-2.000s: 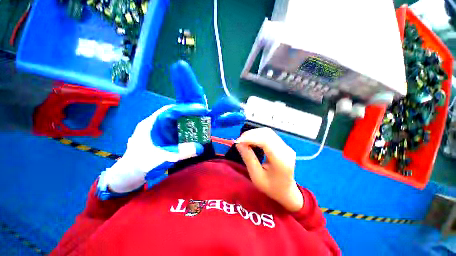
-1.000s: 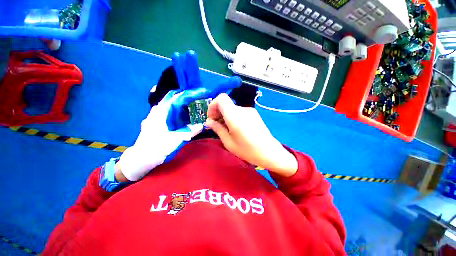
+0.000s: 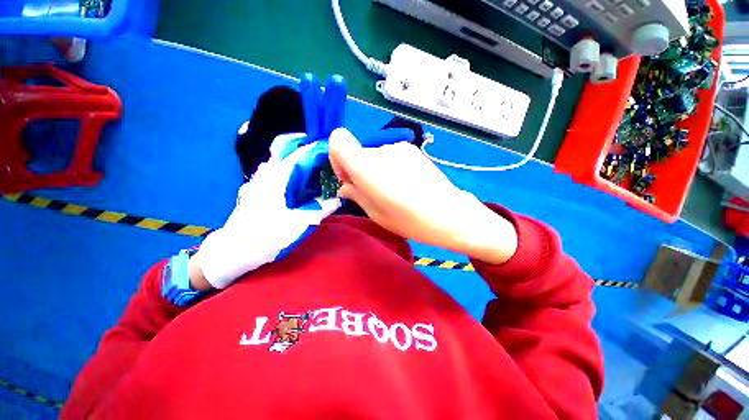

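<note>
My left hand [image 3: 275, 205], in a white glove with blue palm and fingers, holds a small green circuit board [image 3: 329, 184] above my lap. Two of its blue fingers point up. My bare right hand [image 3: 386, 184] is at the board's right side, with thumb and fingertips on it, and covers much of it. Whether the right fingers also hold a small part cannot be seen. A thin white cable [image 3: 501, 167] runs from the instrument [image 3: 542, 33] down towards my lap; its end lies near my right hand.
A white power strip [image 3: 456, 90] lies at the bench edge. An orange-red bin [image 3: 575, 139] full of boards is on the right, a blue bin [image 3: 131, 20] at the upper left. A red stool [image 3: 62, 135] stands on the blue floor at left. Cardboard boxes [image 3: 677, 275] are at right.
The view has shifted down and away from the bench. The red item between my hands two seconds ago no longer shows. My right hand has moved left over the board and now covers more of it.
</note>
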